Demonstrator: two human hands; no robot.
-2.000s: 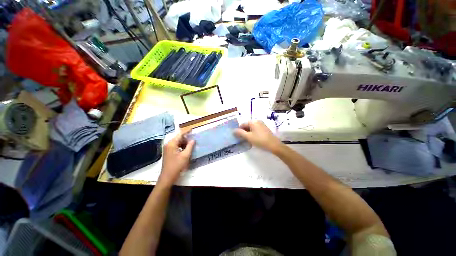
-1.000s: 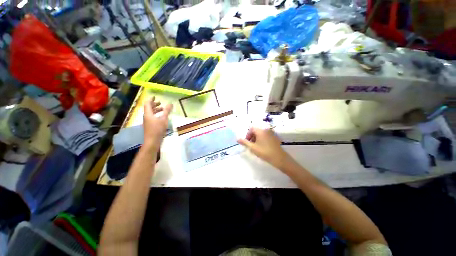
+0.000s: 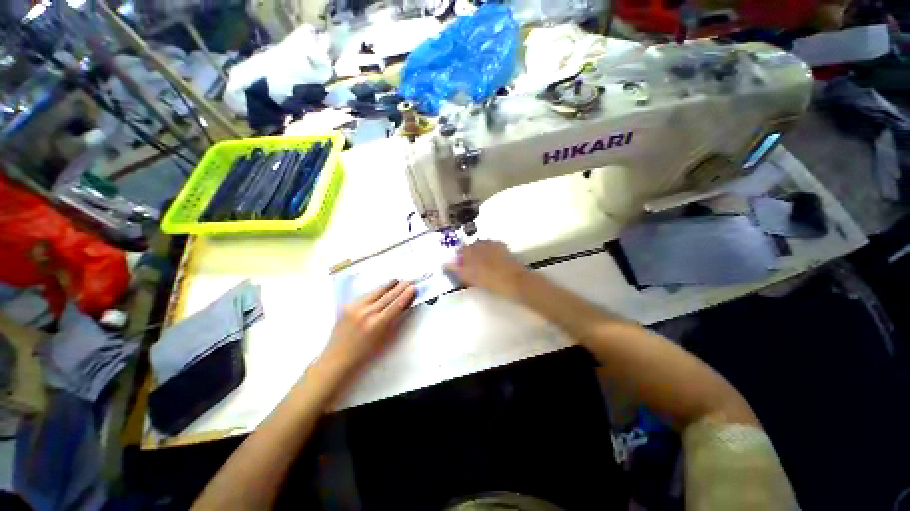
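The whitish template [image 3: 351, 289] lies on the machine table, its right end by the needle area of the cream-white HIKARI sewing machine [image 3: 639, 150]. A thin brown strip runs along its far edge. My left hand [image 3: 374, 321] lies flat on the template's near side, fingers together. My right hand [image 3: 484, 267] is at its right end, just in front of the presser foot [image 3: 451, 238]; it is blurred and its fingertips are hard to see. The hands partly cover the template, and the fabric in it cannot be made out clearly.
Grey pieces [image 3: 205, 329] over black rounded panels [image 3: 200, 389] lie at the table's left edge. A yellow-green basket [image 3: 190, 205] of dark strips stands behind them. Flat grey pieces [image 3: 698, 250] lie right, before the machine arm. A blue plastic bag [image 3: 461, 60] is at the back.
The template has moved right to the needle area. My left hand has come down from beside the left stack onto it. My right hand has moved to the machine head. The view has turned right.
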